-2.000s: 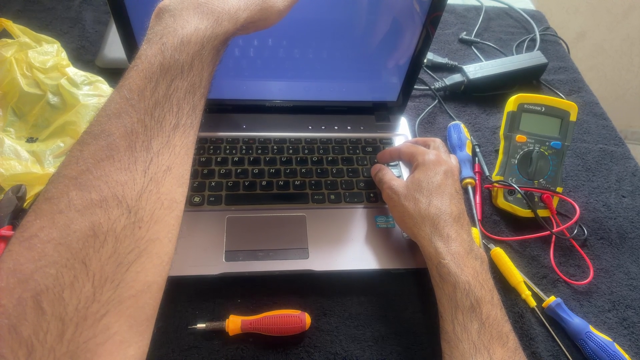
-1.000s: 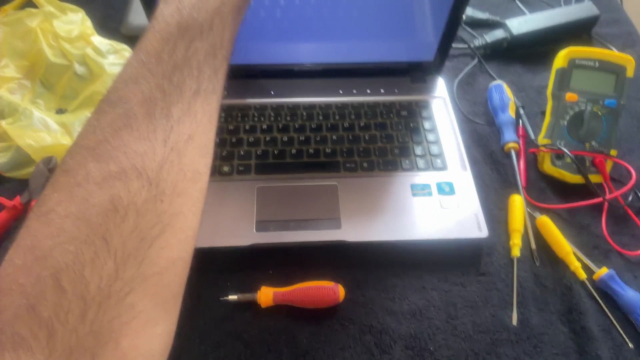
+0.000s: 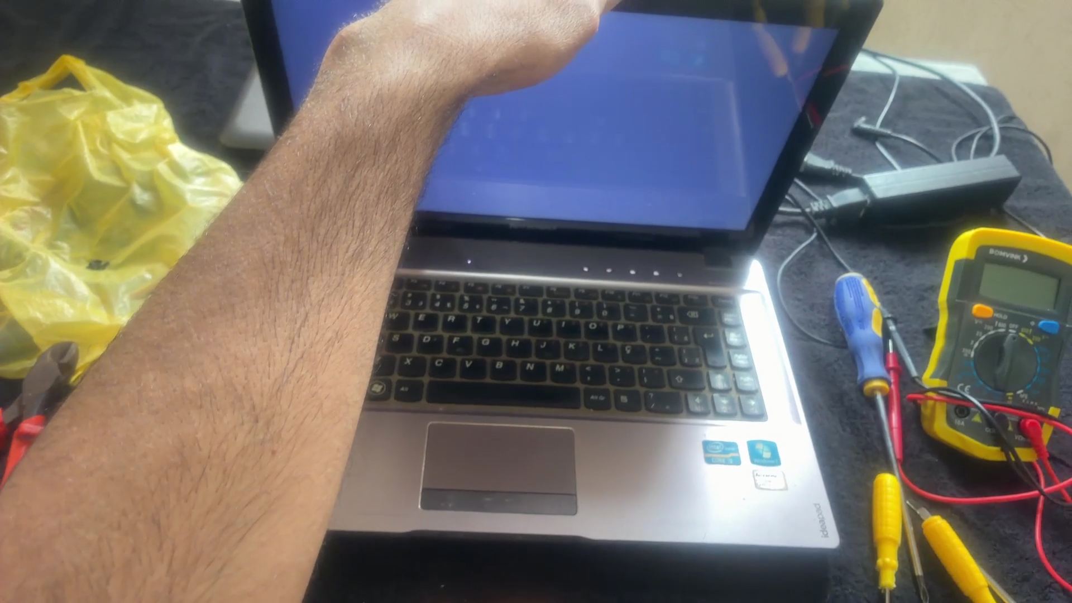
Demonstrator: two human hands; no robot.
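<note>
An opened Lenovo IdeaPad laptop [image 3: 628,502] lies on a dark cloth, and its screen [image 3: 603,151] glows plain blue. My left forearm crosses the left part of the keyboard [image 3: 544,343]. My left hand [image 3: 528,38] is at the upper edge of the view, in front of the screen's top; its fingers are cut off by the frame, so whether it touches or holds the lid cannot be told. My right hand is out of view. The touchpad [image 3: 499,465] is uncovered.
A yellow plastic bag [image 3: 100,201] and red-handled cutting pliers [image 3: 38,402] lie at left. On the right are a yellow multimeter [image 3: 997,352] with red and black leads, a blue screwdriver [image 3: 863,335], yellow-handled screwdrivers [image 3: 888,519] and a black power adapter [image 3: 938,188] with cables.
My right hand, on the right of the keyboard two seconds ago, had left the view by one second ago. My left arm still reaches up across the laptop. The orange-red screwdriver is out of view now.
</note>
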